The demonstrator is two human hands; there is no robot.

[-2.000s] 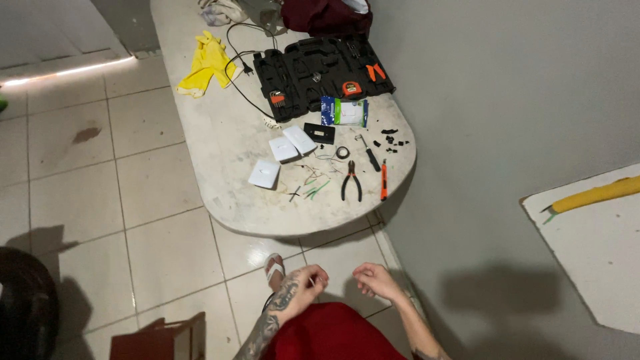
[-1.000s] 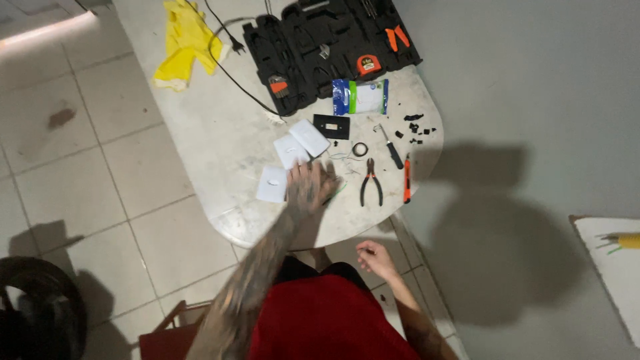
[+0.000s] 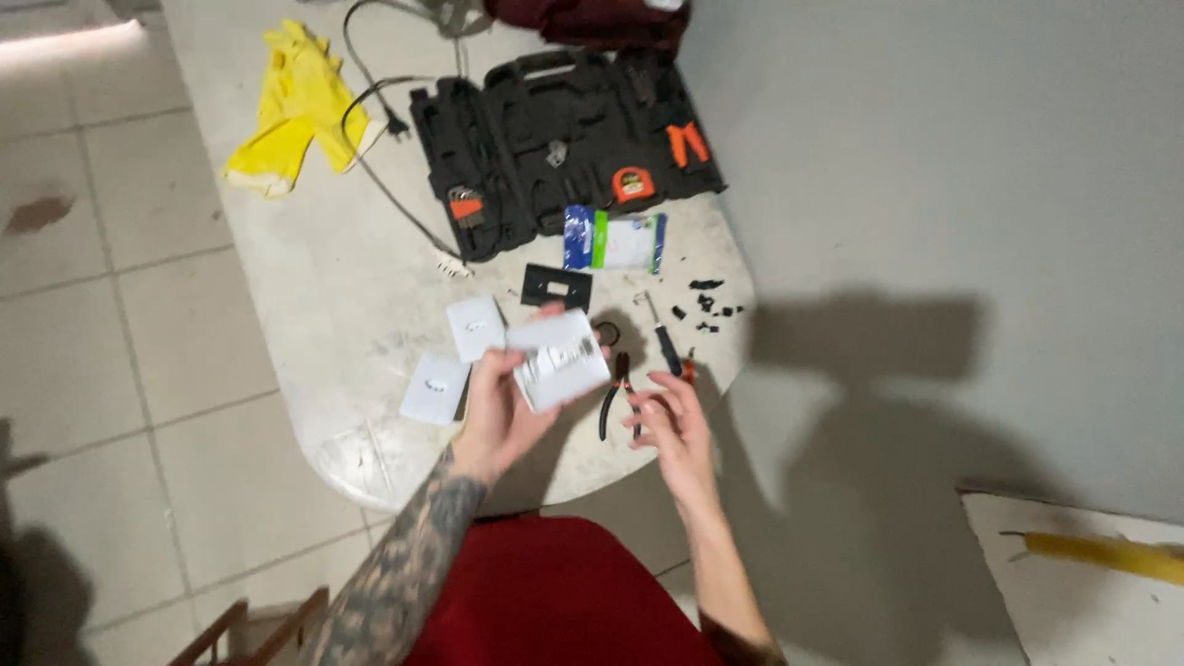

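My left hand (image 3: pixel 507 407) grips a white rectangular plate (image 3: pixel 566 356), blurred and bearing dark print, above the table. My right hand (image 3: pixel 673 425) is to its right with bent, parted fingers and nothing in it, beside black-handled pliers (image 3: pixel 607 412). Two more white plates lie left of the held one, an upper one (image 3: pixel 476 328) and a lower one (image 3: pixel 434 387). A black wall plate with a central opening (image 3: pixel 557 288) lies just beyond. A dark-handled screwdriver (image 3: pixel 667 350) and a black ring, perhaps tape (image 3: pixel 607 333), are near my right hand.
An open black tool case (image 3: pixel 573 120) holds an orange tape measure (image 3: pixel 633 184) and orange-handled pliers (image 3: pixel 688 145). A blue, green and white packet (image 3: pixel 614 240), small black pieces (image 3: pixel 707 303), yellow gloves (image 3: pixel 301 106) and a black cable (image 3: pixel 396 196) lie about. A grey wall (image 3: pixel 925 166) borders the right side.
My left hand, over the table near the plates a second ago, now holds one of them up. My right hand has come from near my body to over the table's edge.
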